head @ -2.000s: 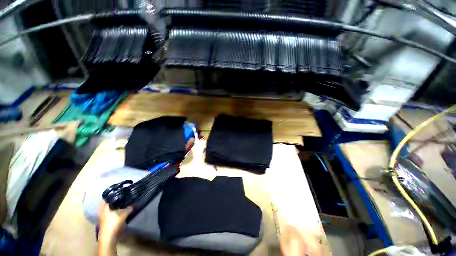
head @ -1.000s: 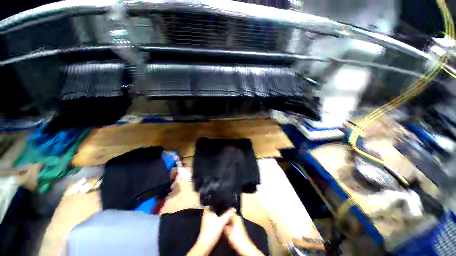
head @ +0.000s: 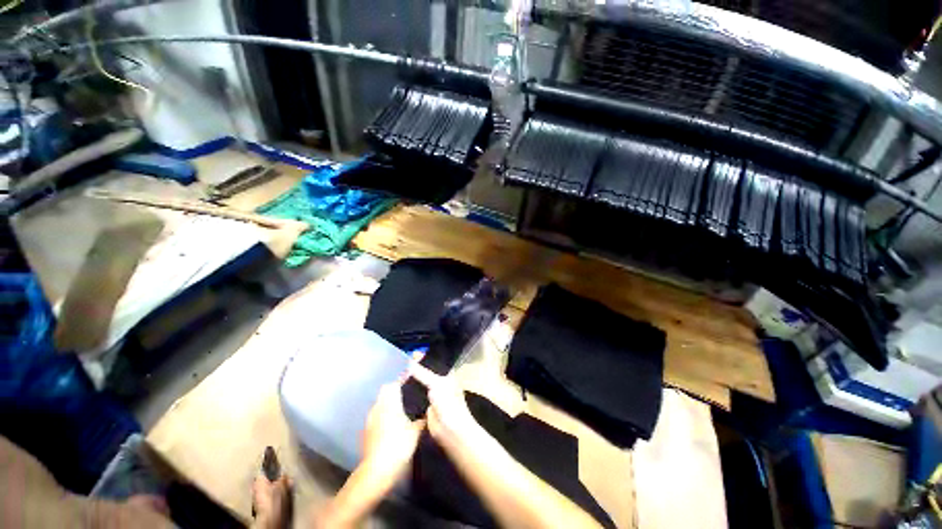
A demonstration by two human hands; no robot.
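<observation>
My left hand (head: 390, 422) and my right hand (head: 449, 409) are close together above the padded board, gripping the narrow lower end of a black gathered bundle (head: 470, 318). The bundle is blurred and points up and away, over the edge of a loose black cloth pile (head: 413, 293). A black garment piece (head: 532, 455) lies on the board, partly hidden by my right forearm. The board's pale blue-grey end (head: 336, 391) shows at left. A square black stack (head: 589, 362) sits to the right.
Another person's hand (head: 271, 498) with a small dark pointed thing is at lower left. A wooden plank (head: 697, 356) runs behind the stack. Glossy black folds (head: 661, 186) hang on a rail above. Green cloth (head: 333, 236) lies behind at left. A side table (head: 207, 236) stands at far left.
The view has swung left. Two seconds ago the bundle was above the board's left part; a second ago both hands held it before the square stack. Now it is over the loose pile.
</observation>
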